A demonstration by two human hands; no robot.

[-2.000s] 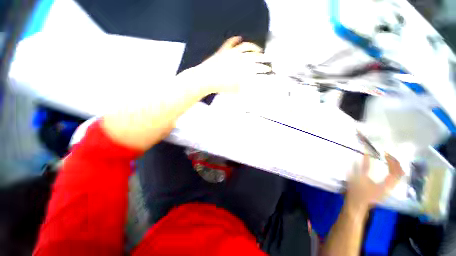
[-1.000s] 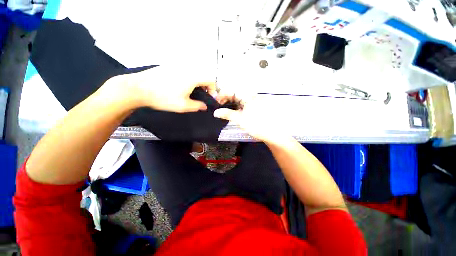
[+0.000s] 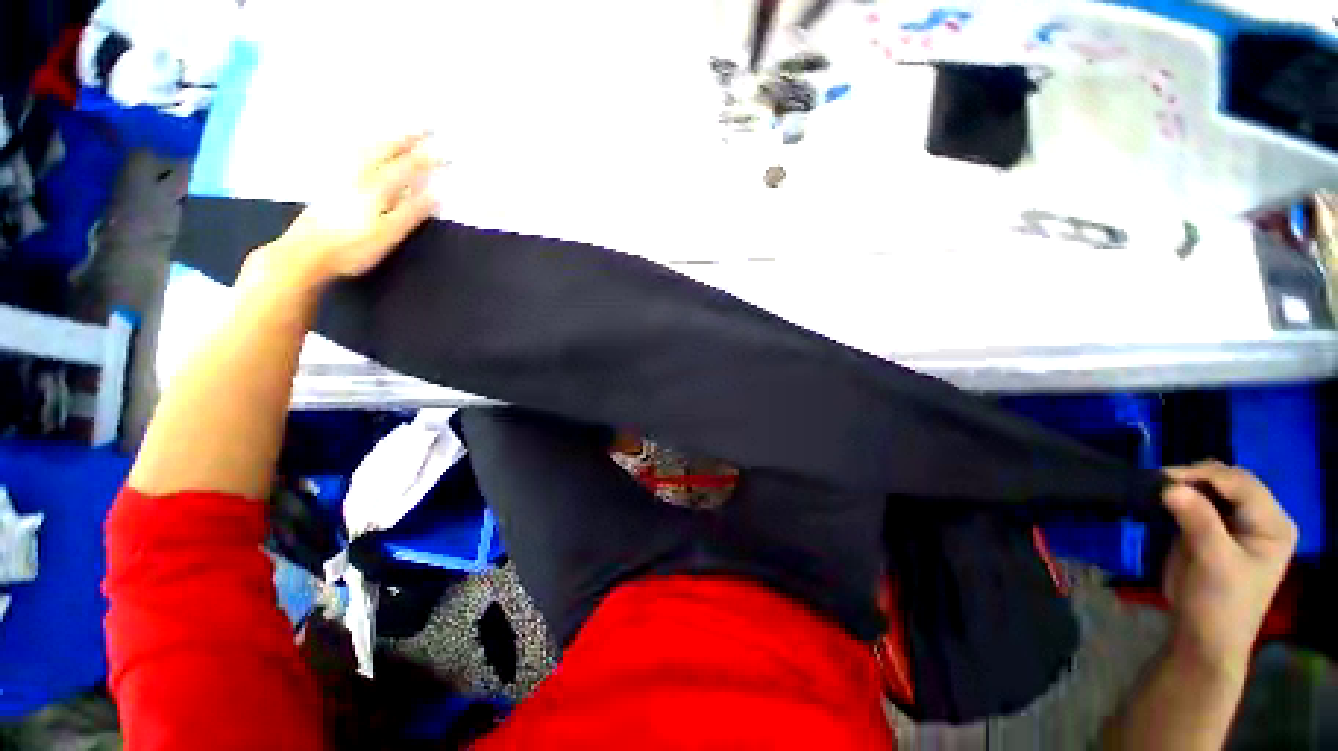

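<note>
A long black fabric panel [image 3: 631,330] stretches from the table's left side, over its front edge and my lap, to the far right. My left hand [image 3: 360,220] lies on the panel's upper left part, near its top edge; whether the fingers grip it is not clear. My right hand [image 3: 1230,536] is closed on the panel's narrow right end, out in front of the table's edge. The panel is drawn out nearly straight between both hands.
On the white table [image 3: 998,316] are a black square pad [image 3: 979,115], small metal parts [image 3: 778,96] and a small metal tool [image 3: 1071,229]. Blue bins [image 3: 440,528] with white pieces stand below. More blue bins stand at the left and right.
The panel was bunched between both hands at the table's front edge; now it is spread out. My left hand has moved left and up, my right hand far right and down with its end.
</note>
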